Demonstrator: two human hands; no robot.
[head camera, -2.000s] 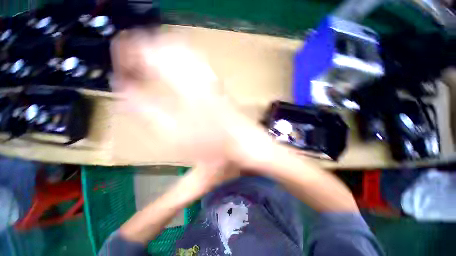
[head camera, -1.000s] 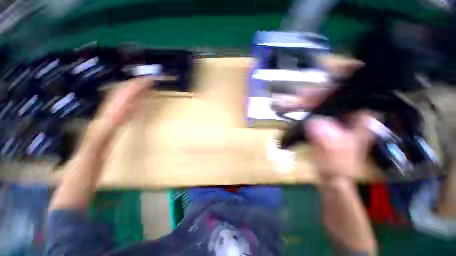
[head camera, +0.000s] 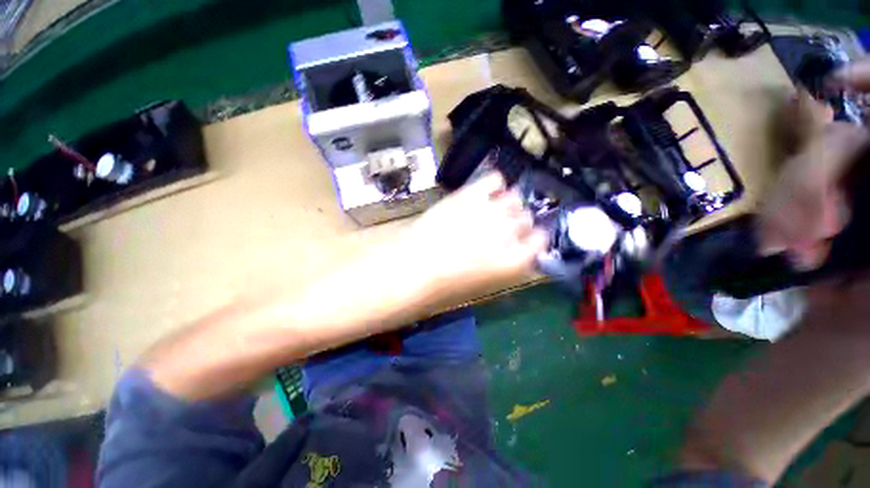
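My left hand (head camera: 491, 229) reaches across the bench, its fingers on the near left edge of a black plastic housing (head camera: 563, 186). The housing is tilted and has a white round disc (head camera: 591, 230) near its front end. Blur hides the exact finger contact. My right forearm (head camera: 782, 391) rises at the lower right towards the picture's edge. I cannot make out my right hand there. A blurred hand (head camera: 806, 205) beside dark shapes shows above that forearm; whose it is cannot be told.
A blue and silver screw feeder (head camera: 367, 129) stands left of my hand. Black housings with discs lie at the left (head camera: 143, 157), and more at the back right (head camera: 606, 48). Another housing with a slot handle (head camera: 687, 143) lies at the right. A red stool (head camera: 649, 310) shows below the bench edge.
The view has swung to the right, so the feeder now shows further left. My left hand has moved from the left side of the bench to a housing at the right.
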